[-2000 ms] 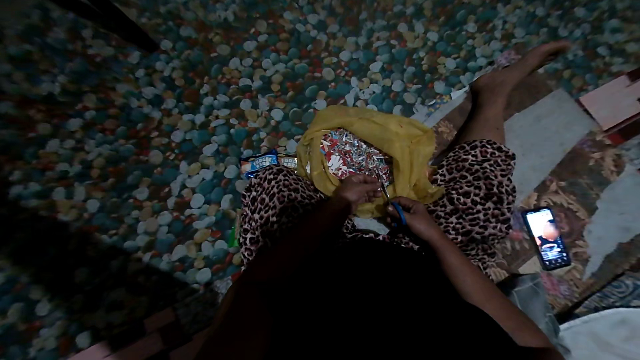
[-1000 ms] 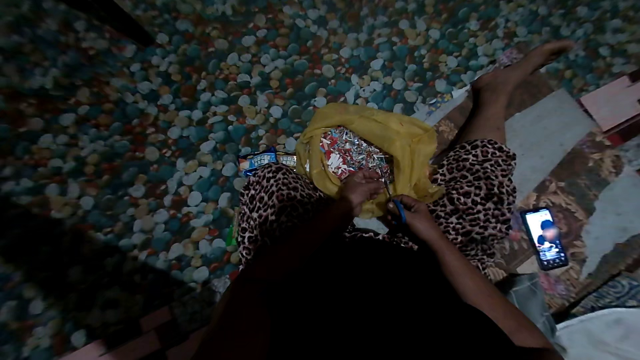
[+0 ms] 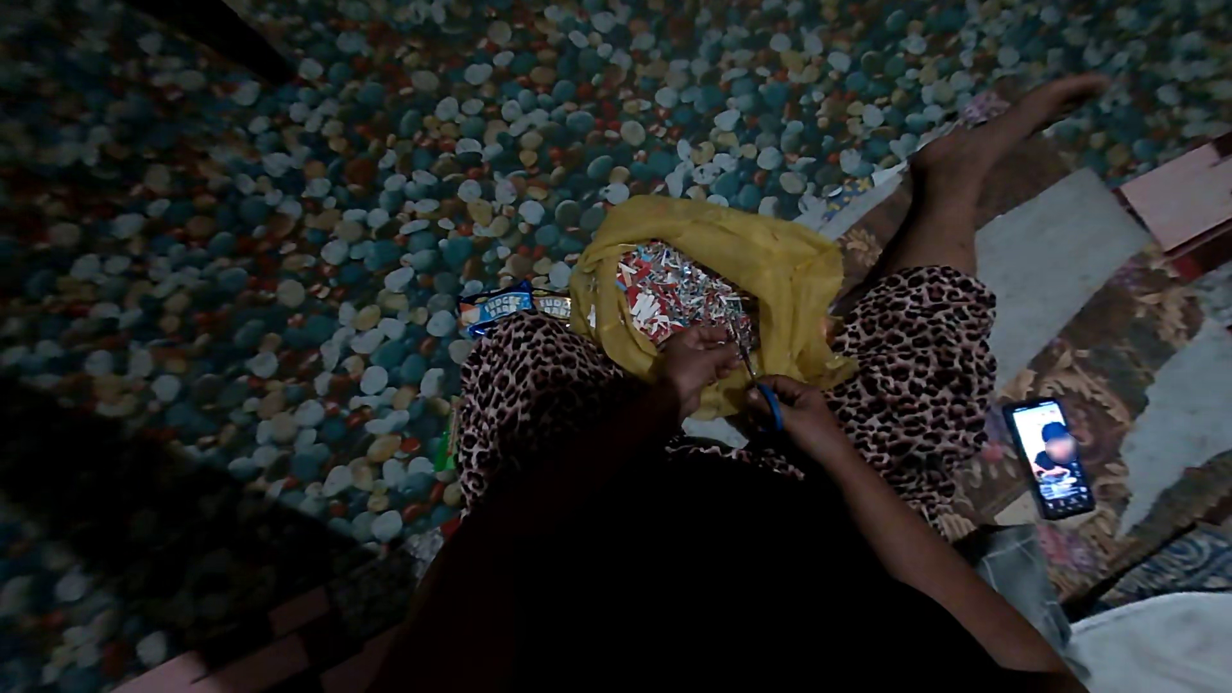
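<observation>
A yellow cloth or bag [image 3: 799, 279] lies spread in my lap, its rim around a heap of small cut strips [image 3: 664, 294] in white, red and silver. My right hand [image 3: 799, 414] grips blue-handled scissors [image 3: 771, 406] at the near edge of the cloth, the blades pointing up and left. Just left of the blades, my left hand [image 3: 700, 361] has its fingers bent together over the near side of the heap. Whether a small piece is between those fingers is too dim to tell.
A blue snack wrapper [image 3: 500, 308] lies beside my knee at the left, on a pebble-patterned floor covering [image 3: 404, 192]. A phone with a lit screen [image 3: 1049, 457] rests on a patterned mat at the right. White fabric [image 3: 1155, 640] is at the lower right, a dark bar at the upper left.
Both hands stay near the same place over the cloth, with small shifts of the fingers and scissors. The picture on the phone screen has changed.
</observation>
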